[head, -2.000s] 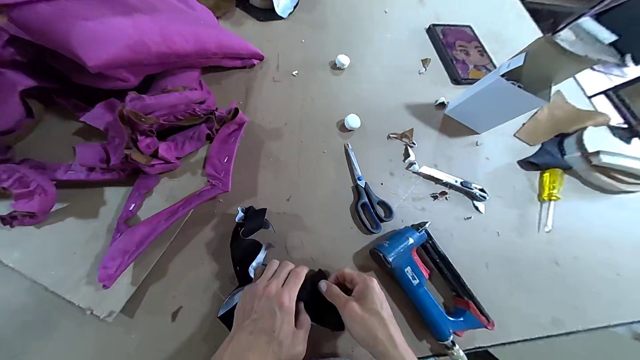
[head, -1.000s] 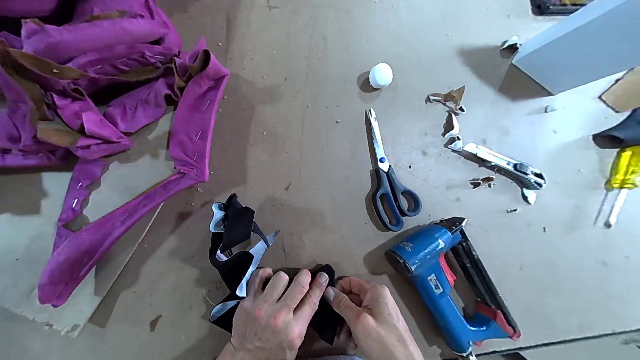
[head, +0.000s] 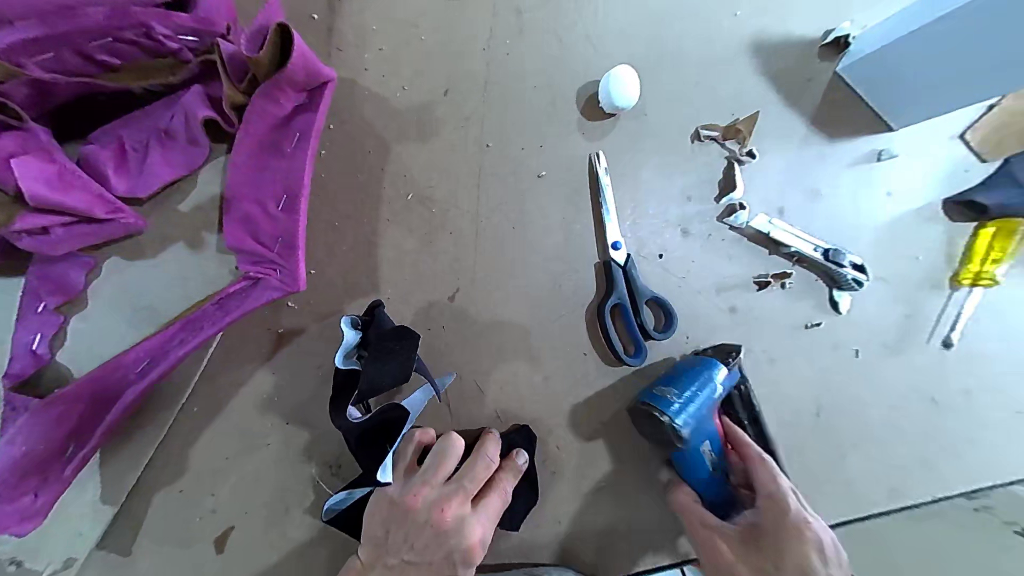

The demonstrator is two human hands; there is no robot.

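My left hand [head: 444,496] presses with its fingertips on a piece of black fabric [head: 524,480] at the bottom centre; what lies under the palm is hidden. A loose, curling strip of black fabric with a pale blue-white backing [head: 384,360] extends up and left from that hand. At the lower right, my right hand [head: 760,504] is wrapped around the handle of a blue pneumatic staple gun [head: 696,424], whose nose points up and away. Scissors with dark handles [head: 628,296] lie closed just above the staple gun, blades upward.
Stapled magenta fabric [head: 268,184] fills the left side. A white ball-like object [head: 619,89] sits above the scissors. To the right are torn scraps [head: 730,180], a utility knife [head: 812,252], a yellow-handled screwdriver [head: 988,256] and a grey-white box [head: 928,64].
My right hand has left the black fabric and moved right onto the staple gun, gripping its handle. My left hand has stayed on the fabric, its fingers now more spread.
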